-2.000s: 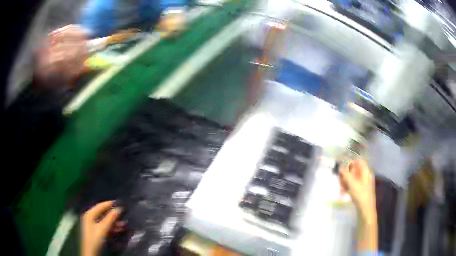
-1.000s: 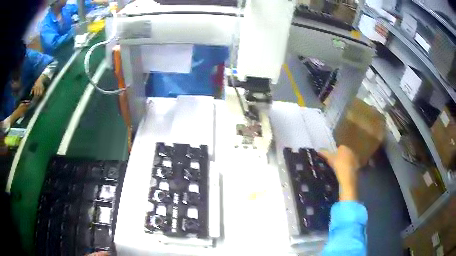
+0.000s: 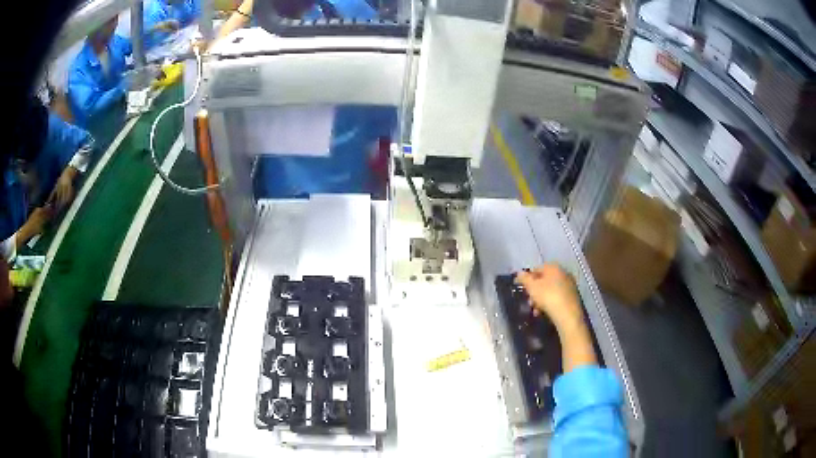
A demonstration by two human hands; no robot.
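Note:
My right hand is over the far end of the right fixture, fingertips down at its nests; whether a part is between the fingers cannot be told. My sleeve and forearm cover the right side of this fixture. The left fixture, a long black block with two rows of nests, lies on the left silver-white plate. A glossy black blister tray with square pockets is at the left, beside the machine. My left hand is not in view.
The white screwdriving head and cream screw feeder stand between the fixtures. A yellow label is on the bed. An orange line runs along the left post. Workers in blue sit by the green conveyor. A carton and shelves stand right.
The view has swung from the tray side to face the machine and settled. My right hand has moved left onto the far end of the right fixture. My left hand has left the picture.

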